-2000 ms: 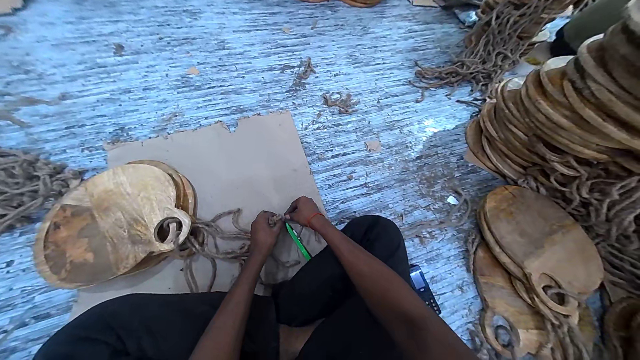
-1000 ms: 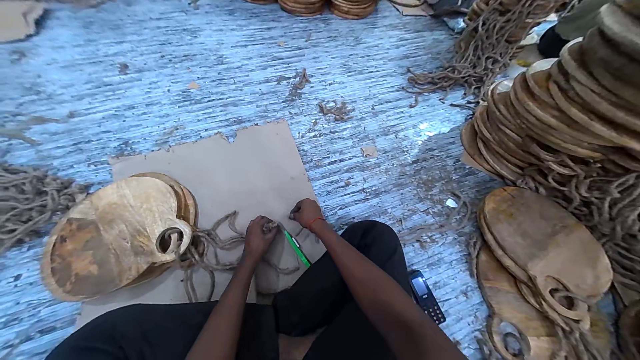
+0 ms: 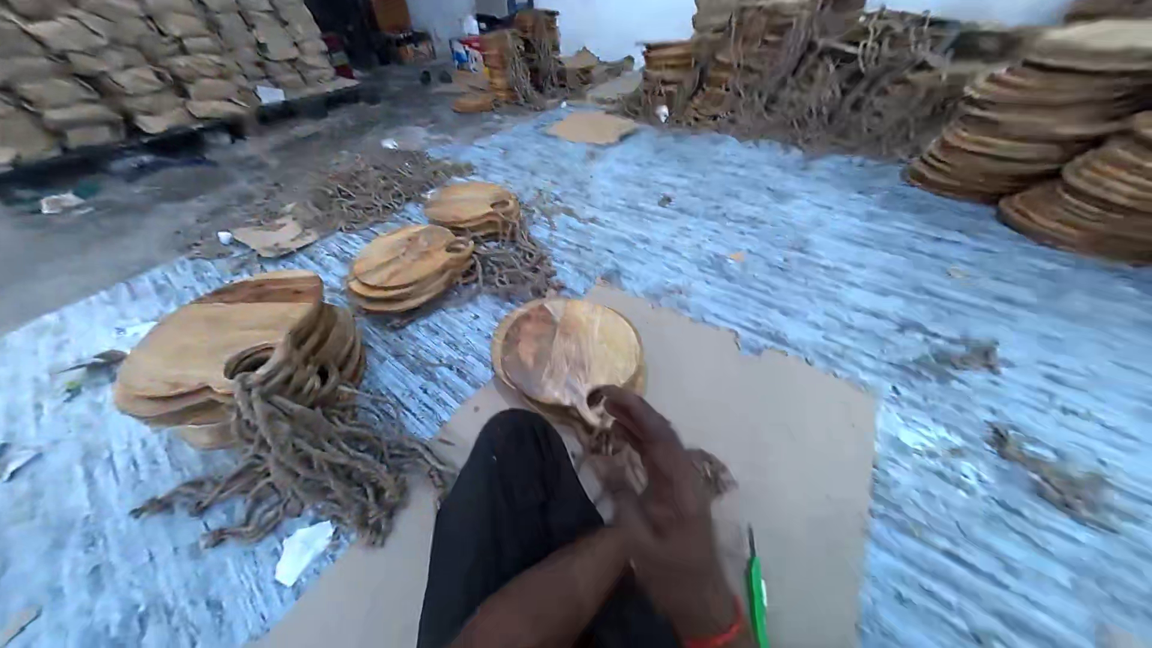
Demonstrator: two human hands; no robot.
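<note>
Beyond my knees, a stack of round wooden boards point(image 3: 571, 351) with a finger hole and jute-like cords lies at the edge of a cardboard sheet point(image 3: 792, 450). My right hand point(image 3: 661, 486), blurred and with a red band at the wrist, reaches up to the hole side of the top board, fingers extended; any contact is unclear. My left hand point(image 3: 625, 531) crosses close beside and partly behind it, its fingers not distinguishable. Brown cord point(image 3: 711, 472) shows around the hands. A slim green-handled tool point(image 3: 756, 594) with a thin dark tip lies on the cardboard at right.
Corded board stacks stand at left point(image 3: 225, 351), beyond it point(image 3: 409, 265) and farther back point(image 3: 472, 207). A white scrap point(image 3: 304, 551) lies near the cardboard. Tall board stacks point(image 3: 1044, 117) rise at back right; wrapped bundles point(image 3: 162, 63) line the back left.
The view has swung far left. My hands, which were together over cord near the green tool and then slightly apart, are now at the round board stack.
</note>
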